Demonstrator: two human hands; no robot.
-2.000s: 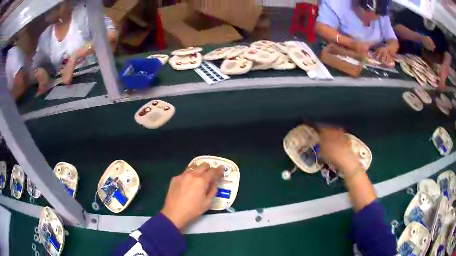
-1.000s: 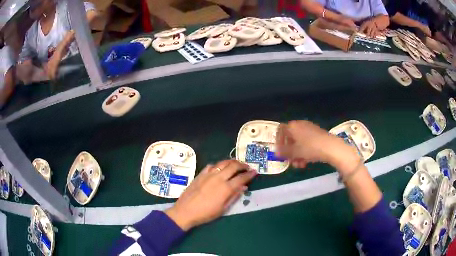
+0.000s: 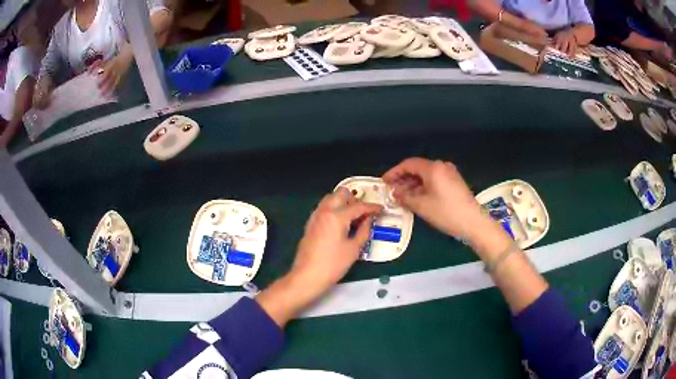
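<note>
A cream back shell (image 3: pixel 401 250) with a blue circuit board and battery lies open side up on the green belt. My left hand (image 3: pixel 337 233) covers its left part, thumb and finger together over the shell. My right hand (image 3: pixel 437 194) is at its upper right, fingertips pinched over the shell top. A small pale piece seems to be between the fingertips, but it is too small to make out. Another back shell (image 3: pixel 249 216) lies to the left, and one more (image 3: pixel 531 215) lies to the right beside my right wrist.
A pile of filled shells (image 3: pixel 621 329) stands at the right. A front shell (image 3: pixel 172 138) lies far left on the belt. A metal rail (image 3: pixel 348 294) runs in front. Across are a blue bin (image 3: pixel 199 68), a front shell pile (image 3: pixel 385 37), a cardboard box (image 3: pixel 511 49) and seated people.
My left hand has moved up from beside the shell onto it. My right hand has come to its upper right part. Shells on the belt have shifted left in view.
</note>
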